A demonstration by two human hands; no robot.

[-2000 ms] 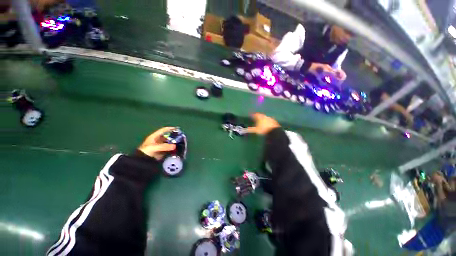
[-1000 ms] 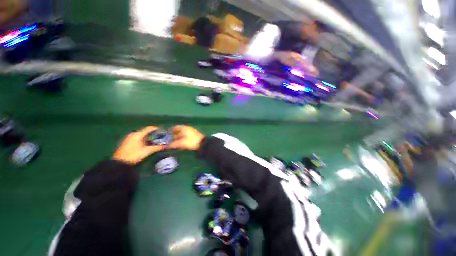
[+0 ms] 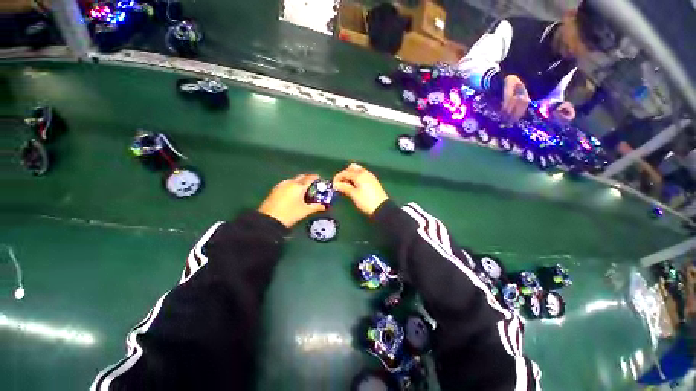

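My left hand (image 3: 288, 200) holds a wheeled toy unit (image 3: 320, 192) over the green belt, its fingers around the left side of the dark body. The unit's wheel (image 3: 322, 229), with a pale hub and black tyre, points toward me. My right hand (image 3: 362, 187) is at the unit's upper right, with thumb and fingertips pinched together at its edge. What the right fingertips grip is too small to tell. The LED light board on top looks silvery-blue.
Waiting units (image 3: 385, 336) lie by my right forearm, and more (image 3: 534, 294) lie to its right. Single units lie at left (image 3: 183, 182) and near the pale rail (image 3: 275, 88). Beyond it, a person (image 3: 515, 95) handles glowing piled units (image 3: 488, 122). A thin white wire (image 3: 19, 290) lies far left.
My right hand has moved from a unit at the right to the held unit. The view has shifted, so the belt's units appear further right. Both hands remain together at the unit since one second ago.
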